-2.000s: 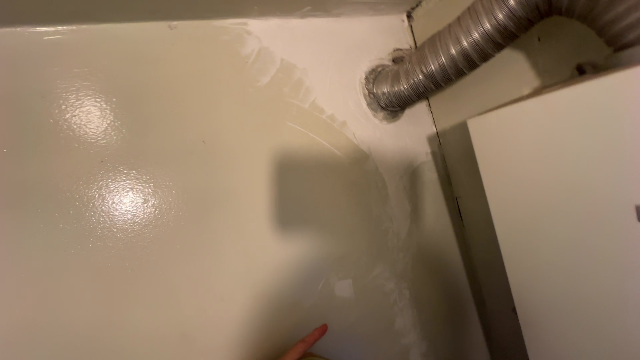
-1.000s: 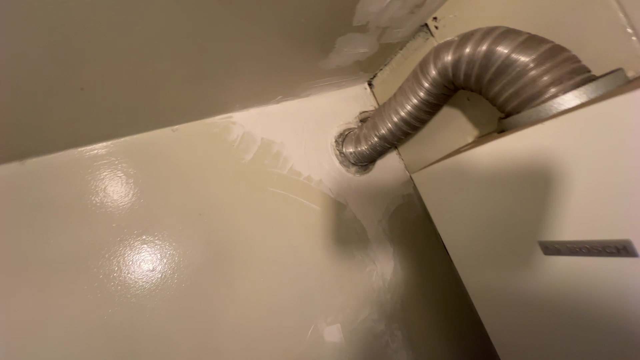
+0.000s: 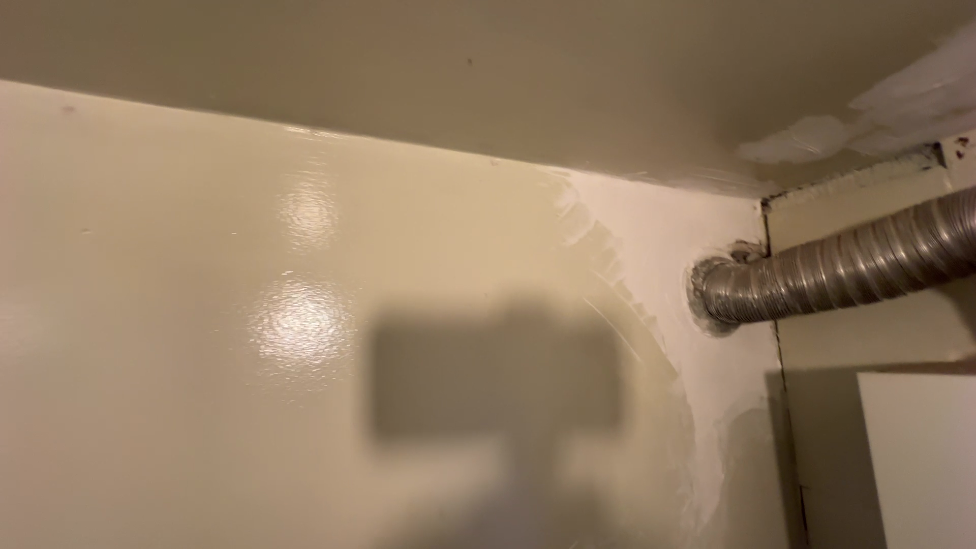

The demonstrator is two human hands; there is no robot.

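Neither my left hand nor my right hand is in the frame. A glossy cream-painted wall [image 3: 191,427] fills the left and middle, with bright light reflections and a blurred dark shadow on it. Toward the right corner, a pale patch of filler [image 3: 656,221] spreads over the paint with streaky edges and runs down beside the corner. A ribbed metal flexible duct [image 3: 846,263] enters the wall through this patch, and its collar has a rough, crumbly grey rim.
The ceiling [image 3: 381,69] slopes across the top, with another whitish filler patch [image 3: 915,99] at the right. A dark crack runs down the wall corner [image 3: 779,343]. A white boxy appliance [image 3: 926,457] stands at the lower right, below the duct.
A finger showed at the bottom edge two seconds ago and is now out of view. The view has swung left, so less of the appliance and duct shows.
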